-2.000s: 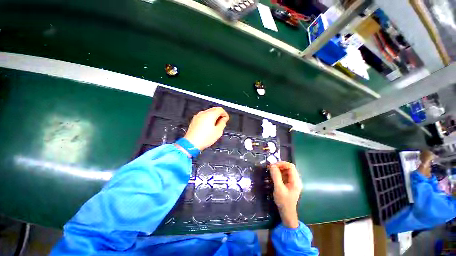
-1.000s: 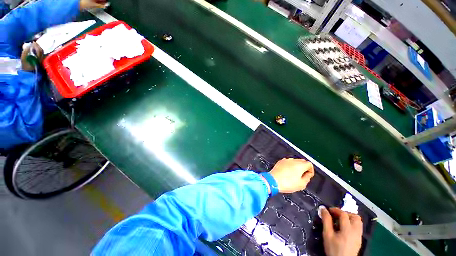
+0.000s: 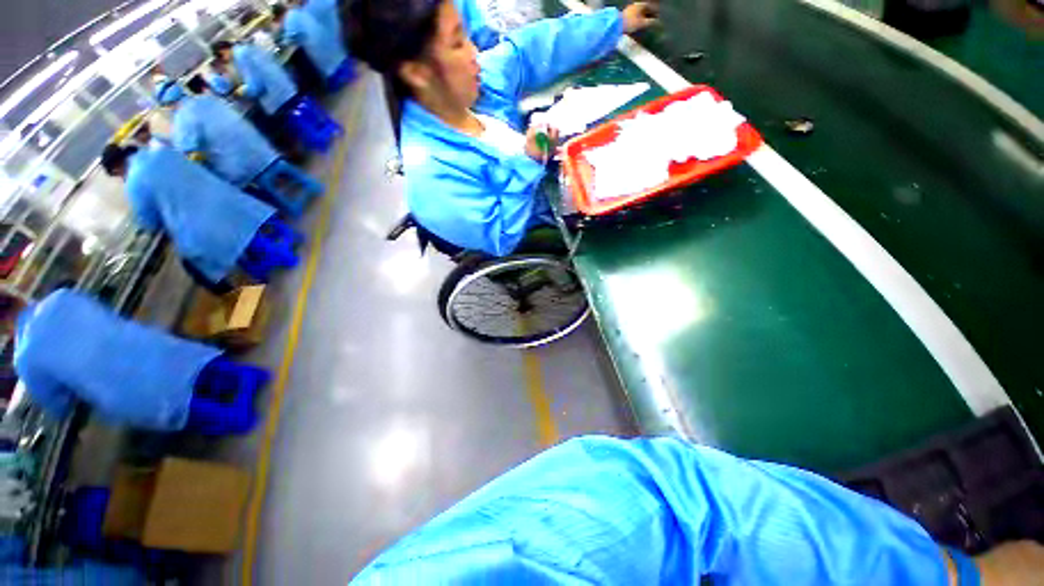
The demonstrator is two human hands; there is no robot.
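Observation:
The black carrier tray shows only in part at the bottom right, cut off by the picture's edge. A small part of a clear shiny sheet lies on it. My left hand is at the bottom right corner, mostly cut off; only the back of it near the wrist shows, with a blue band, and its fingers are out of the picture. My left sleeve crosses the bottom. My right hand is out of the picture.
A red bin of white pieces stands on the green bench. A person in a wheelchair sits beside it, one arm reaching to the conveyor, which carries small modules. Other workers and cardboard boxes are at the left.
The view has swung left. The tray and my left hand have shifted to the bottom right, and my right hand has left the picture. The neighbouring person and the aisle have come into view.

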